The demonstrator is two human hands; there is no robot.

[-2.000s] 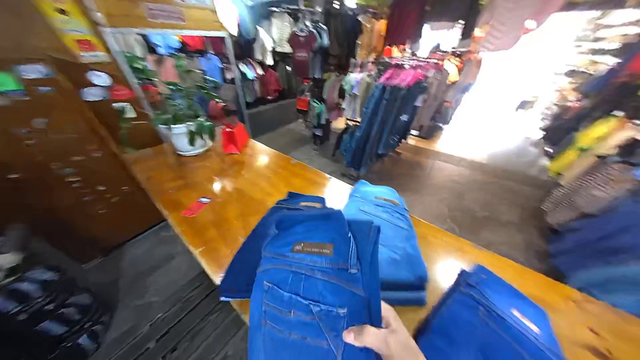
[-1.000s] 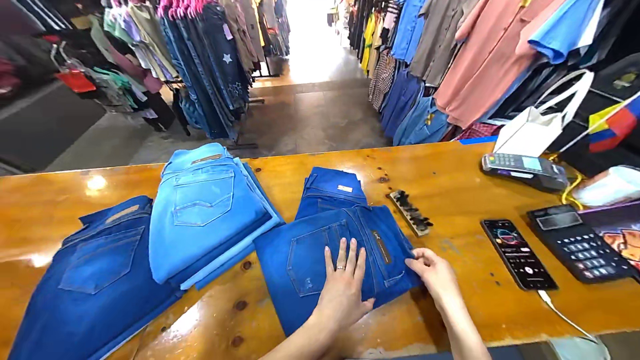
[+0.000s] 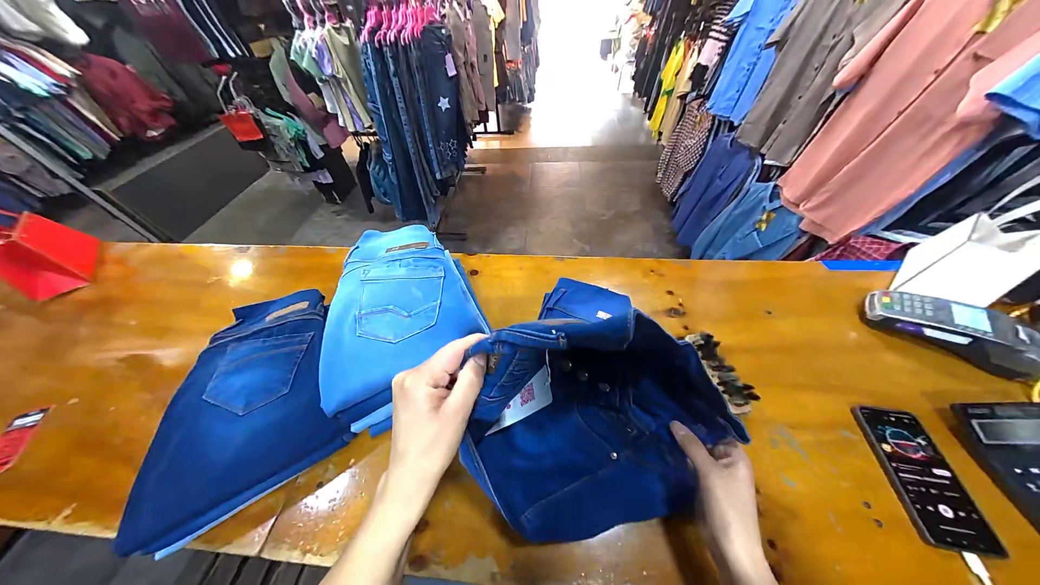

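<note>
A pair of dark blue jeans lies on the wooden counter, its waist lifted and opened so that the buttons and a paper tag inside show. My left hand pinches the waistband at its left side. My right hand grips the right part of the same jeans, its fingertips partly hidden by cloth. Behind them lies another folded dark denim piece, partly covered. To the left are a stack of light blue folded jeans and, beside it, a stack of dark blue folded jeans.
On the counter at right are a card terminal, a phone with a cable, a calculator and a white paper bag. A strip of clips touches the jeans. A red bag stands at left. Clothes racks stand beyond.
One second ago the jeans lay flat, back pocket up, with my left hand spread on them. Now their waist is raised and opened between both hands. The view swung right since the oldest frame.
</note>
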